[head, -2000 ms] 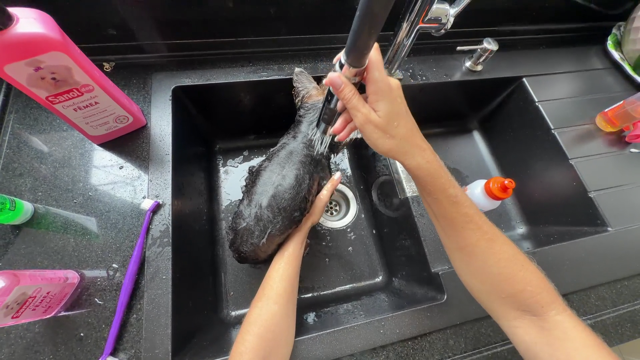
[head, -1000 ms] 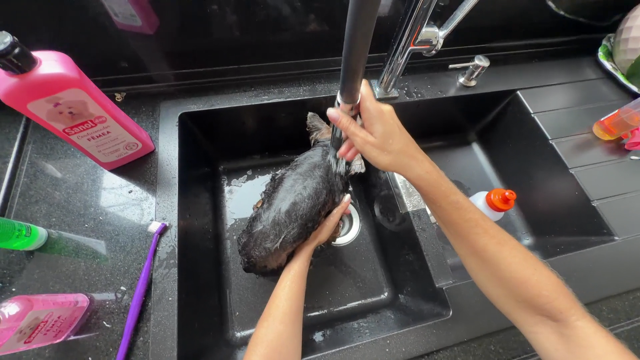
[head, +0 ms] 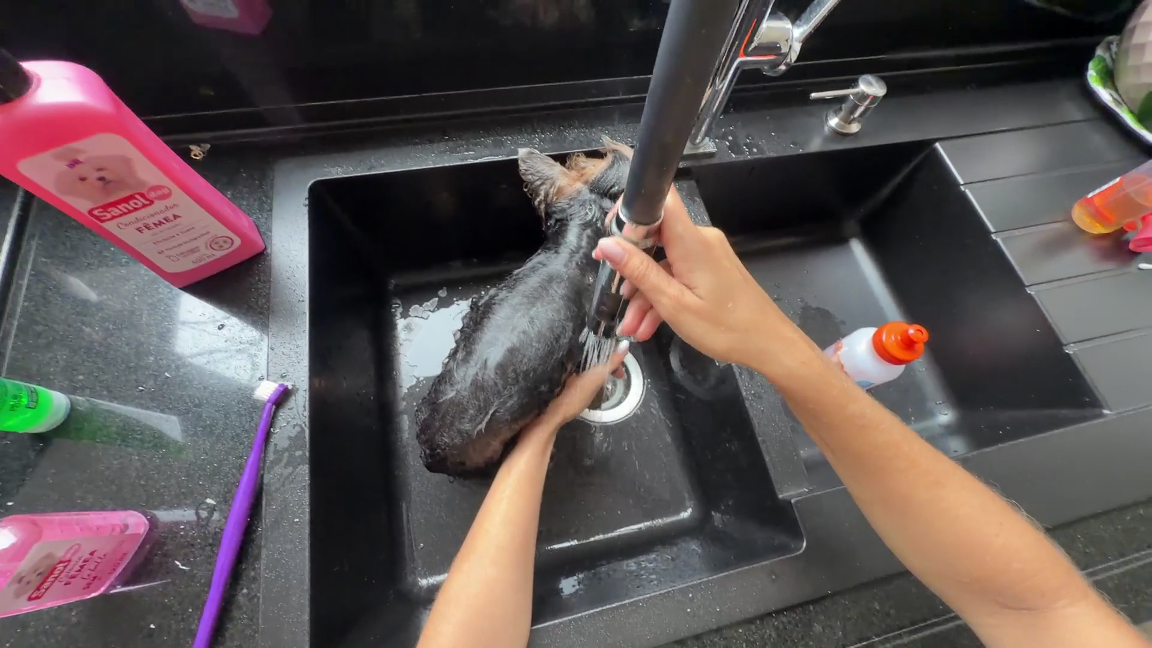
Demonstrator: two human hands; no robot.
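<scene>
A small wet dog (head: 522,342) with black fur and tan about the ears is in the left basin of a black sink (head: 792,531), its back to me. My right hand (head: 675,279) is closed around the head of a pull-out faucet sprayer (head: 661,135), which points down at the dog's right side. Water streams from it beside my left hand (head: 585,387), which rests against the dog's flank and belly, fingers partly spread and partly hidden by the dog. The metal drain (head: 623,396) lies just right of that hand. The dog's face is hidden.
On the left counter are a large pink conditioner bottle (head: 135,171), a smaller pink bottle (head: 67,558), a green-labelled tube (head: 31,407) and a purple toothbrush (head: 238,522). A white bottle with orange cap (head: 877,354) is by the right basin. A soap dispenser (head: 855,103) stands behind; an orange bottle (head: 1111,202) lies right.
The sprayer has moved from over the dog's neck and upper back down along its right side. The dog's head has turned or lifted somewhat, with both ears now showing.
</scene>
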